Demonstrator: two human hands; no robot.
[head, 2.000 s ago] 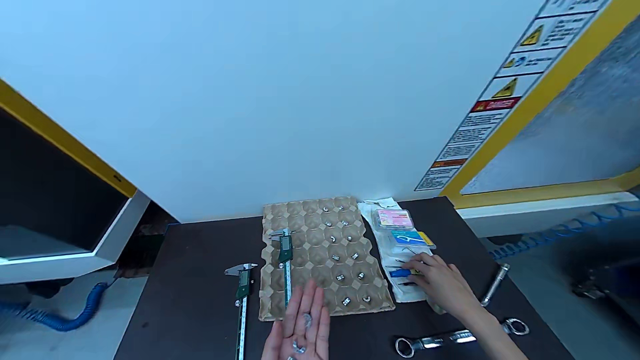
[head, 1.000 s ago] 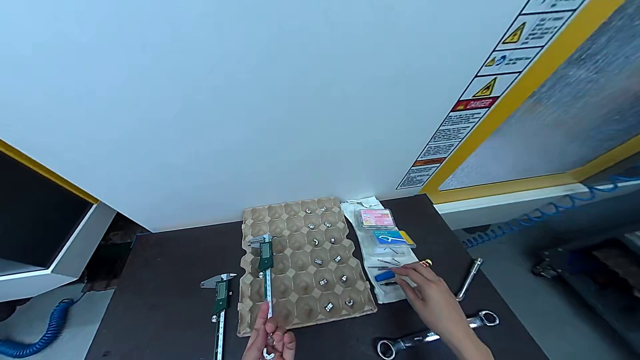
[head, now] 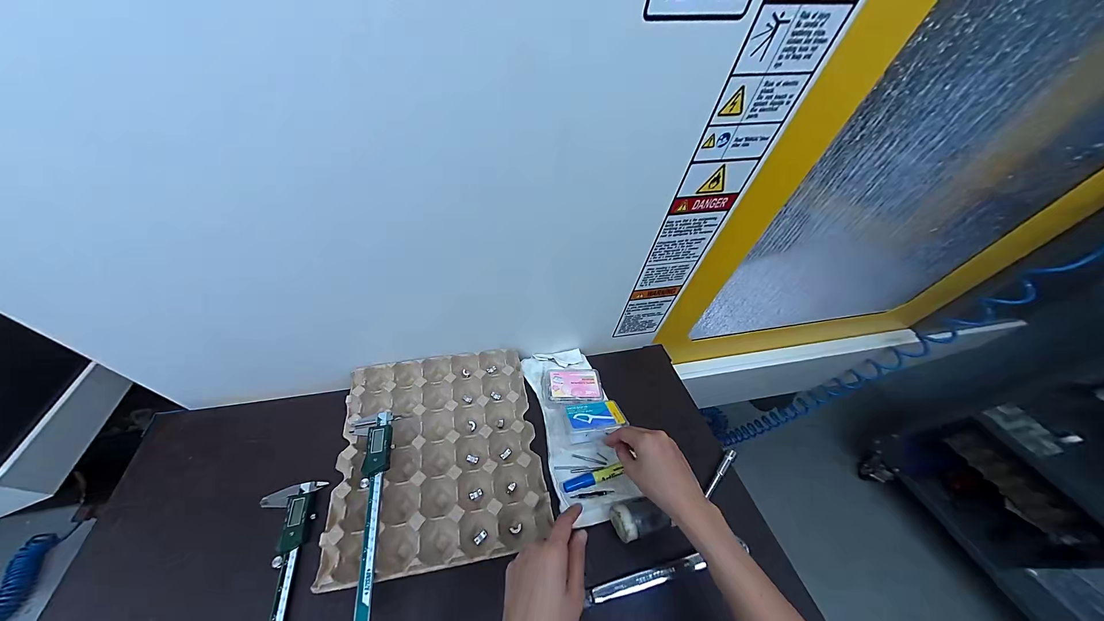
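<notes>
My right hand (head: 657,466) is over the white cloth (head: 552,438), its thumb and fingertips together just below a blue and yellow box (head: 595,416); whether it pinches something small is unclear. My left hand (head: 552,565) rests near the cloth's lower edge, fingertips up, and its palm is hidden. A blue and yellow marker (head: 593,477) and several thin metal pins (head: 588,458) lie on the cloth between the hands. Left of them is a cardboard egg tray (head: 438,496) with small metal parts (head: 475,494) in its right-hand cups. A digital caliper (head: 377,448) lies across the tray.
Another digital caliper (head: 296,517) lies on the dark table (head: 216,483) left of the tray. A pink-labelled box (head: 573,385) sits on the cloth. A cylindrical container (head: 636,519), a wrench (head: 634,584) and a metal rod (head: 721,470) are at the right. A white machine panel (head: 345,190) stands behind.
My left hand, palm up with small metal parts two seconds ago, has moved from below the tray's caliper to the cloth's lower edge. My right hand has moved up from beside the marker toward the boxes.
</notes>
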